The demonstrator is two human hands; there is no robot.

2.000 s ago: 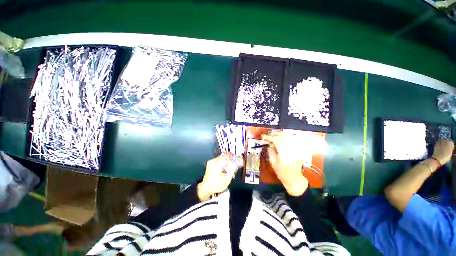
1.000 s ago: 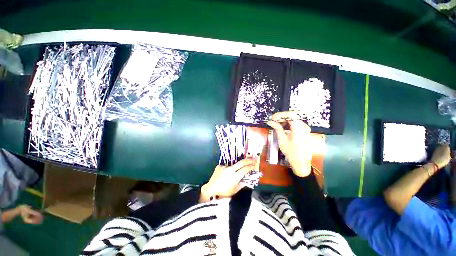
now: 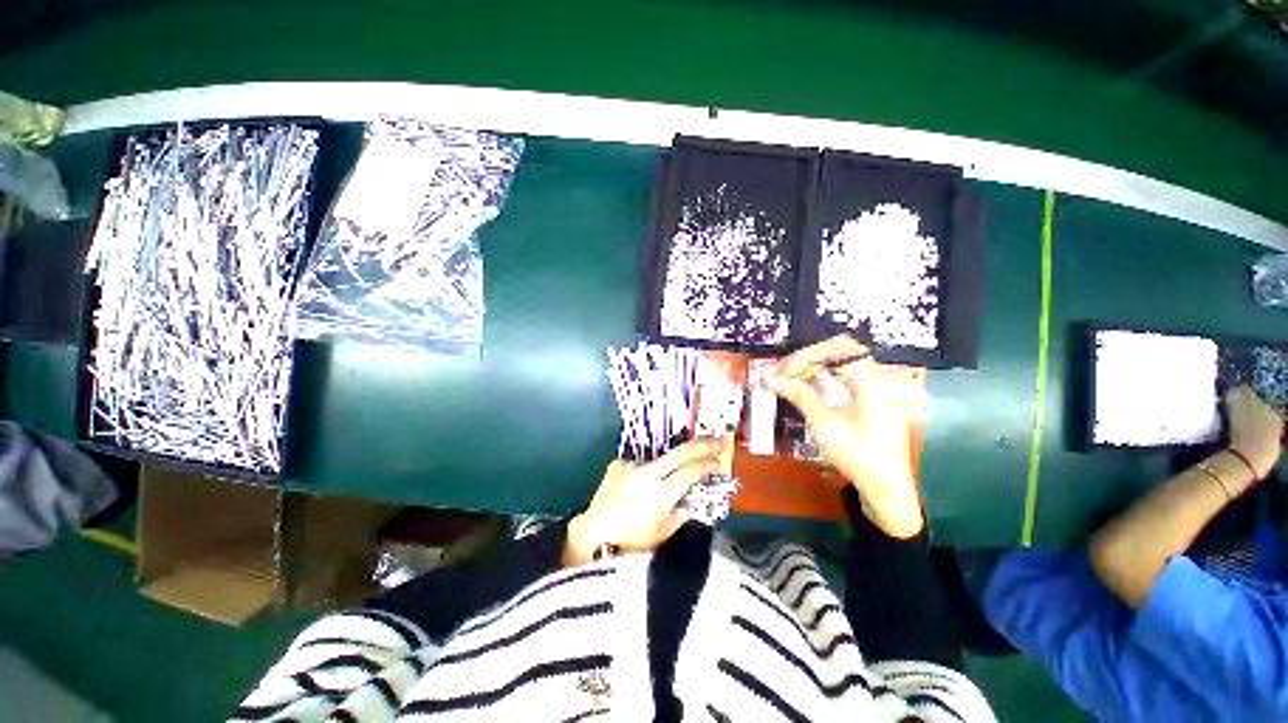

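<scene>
My left hand (image 3: 643, 497) holds a fanned bundle of thin white strips with violet streaks (image 3: 653, 403); their lower ends show below the fingers. It lies at the left edge of the orange board (image 3: 791, 492). My right hand (image 3: 852, 421) is over the board and holds a thin dark tool, perhaps tweezers (image 3: 848, 357), just below the trays. A small pale block (image 3: 763, 421) stands on the board between the hands. The left black tray (image 3: 739, 172) holds fine white specks; the right black tray (image 3: 883, 180) holds a dense white heap. What the tool's tip holds is too small to tell.
A large black tray heaped with strips (image 3: 205, 297) is at far left, a clear bag of strips (image 3: 403, 240) beside it. An open cardboard box (image 3: 209, 544) is below the bench edge. At right, past a yellow-green line (image 3: 1040, 367), a person in blue (image 3: 1116, 622) reaches to a tray (image 3: 1155, 389).
My left hand has moved right and down from its first position to the strips' lower part. My right hand went up to the trays' front edge, then slightly down and right.
</scene>
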